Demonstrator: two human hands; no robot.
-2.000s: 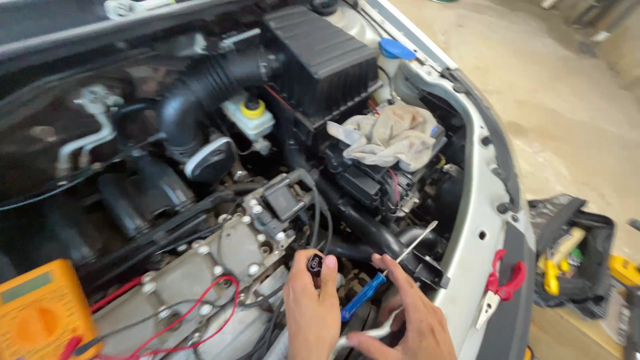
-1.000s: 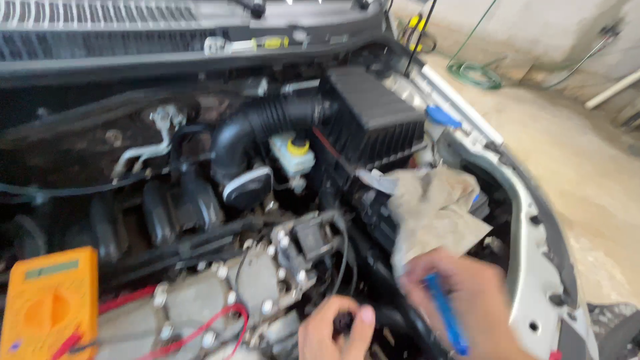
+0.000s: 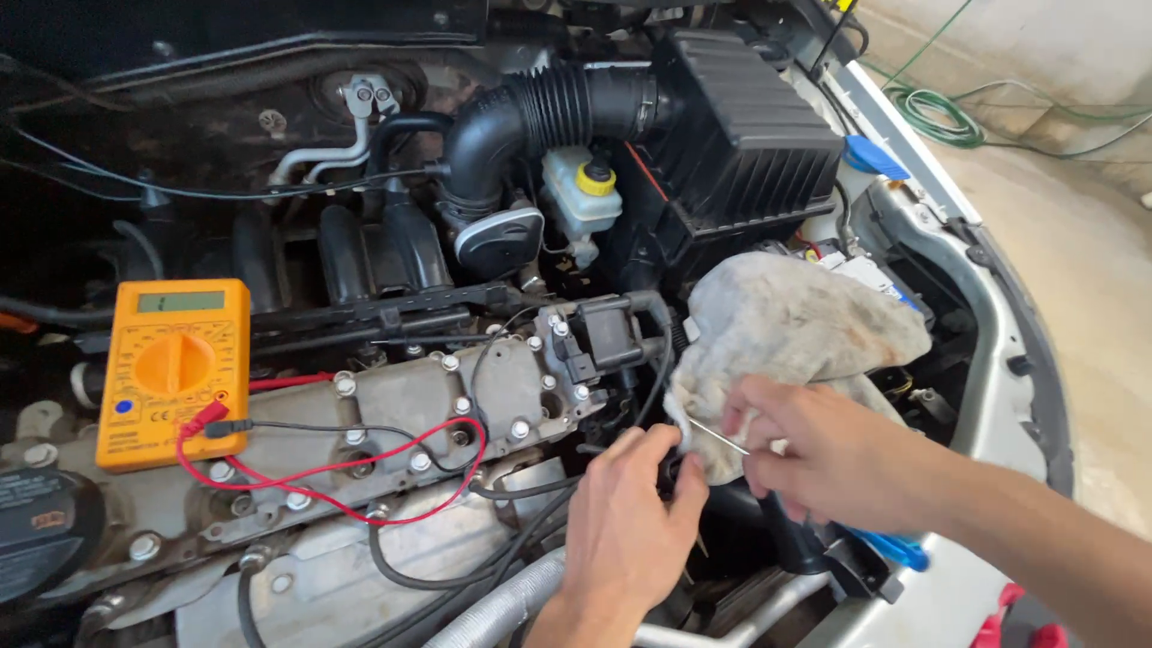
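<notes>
My left hand [image 3: 630, 522] grips a small black part, probably an electrical connector [image 3: 669, 470], between thumb and fingers at the end of the valve cover. My right hand [image 3: 810, 450] holds a screwdriver with a thin metal shaft [image 3: 717, 436] and a blue handle [image 3: 891, 547]; the shaft points left towards the connector. A stained grey cloth [image 3: 801, 315] lies just beyond both hands and touches the right fingers. Whether the shaft's tip touches the connector or the cloth, I cannot tell.
An orange digital multimeter [image 3: 180, 373] rests on the metal valve cover [image 3: 405, 405], with red and black leads [image 3: 360, 513] looped beside it. Behind stand the black air filter box [image 3: 747, 135], ribbed intake hose [image 3: 549, 108] and brake fluid reservoir [image 3: 576, 193]. The white fender edge [image 3: 999, 396] borders the right.
My right hand has gone from above the cloth to beside my left hand, and the screwdriver shaft now points left. The cloth, raised in a peak a second ago, lies lower.
</notes>
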